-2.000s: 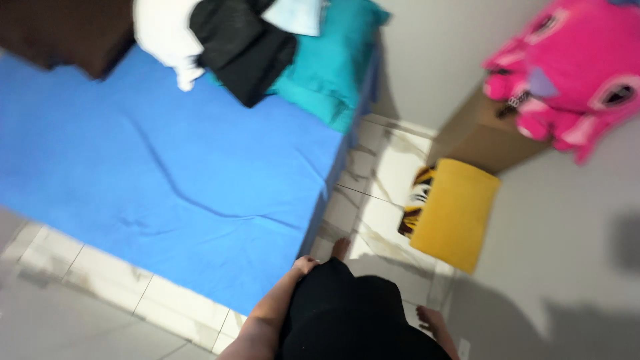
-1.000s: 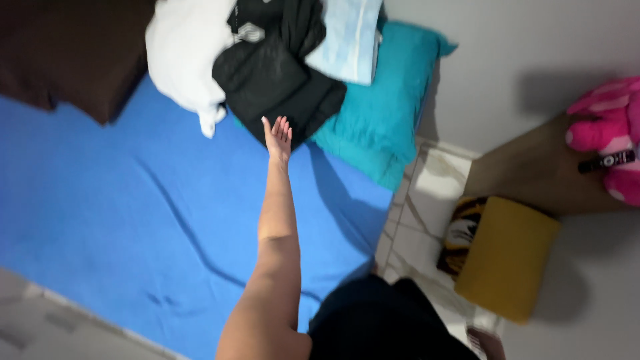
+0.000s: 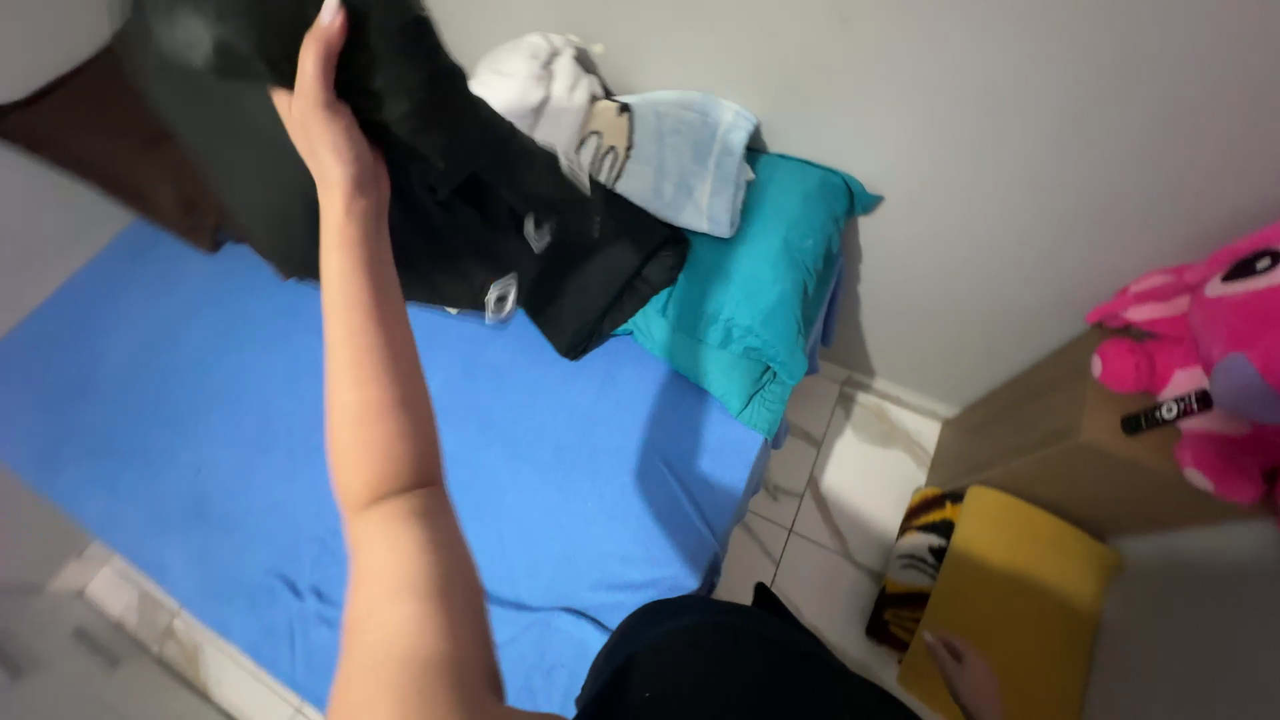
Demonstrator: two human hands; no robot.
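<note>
My left hand (image 3: pixel 335 130) grips a black garment (image 3: pixel 450 170) and holds it up over the bed; its fingers are partly hidden by the cloth. White-outlined patches show on the garment. Behind it, light blue folded cloth (image 3: pixel 685 160) and white cloth (image 3: pixel 540 85) lie by the wall, next to a teal pillow (image 3: pixel 775 280). The bed bears a blue sheet (image 3: pixel 560 470). Low at the right, my right hand (image 3: pixel 965 675) hangs in front of a yellow cushion-like item (image 3: pixel 1020 600), blurred, with no object visible in it.
A pink plush toy (image 3: pixel 1240 340) and a black remote control (image 3: pixel 1166 412) rest on a brown wooden cabinet (image 3: pixel 1050 430) at the right. A patterned folded textile (image 3: pixel 915 570) lies beside the yellow item. Tiled floor (image 3: pixel 800 500) runs between bed and cabinet. Something dark brown (image 3: pixel 120 150) stands upper left.
My left arm has reached further across the bed, and the hand that was open above the black garment now holds it raised. The garment has moved off the pile toward the upper left.
</note>
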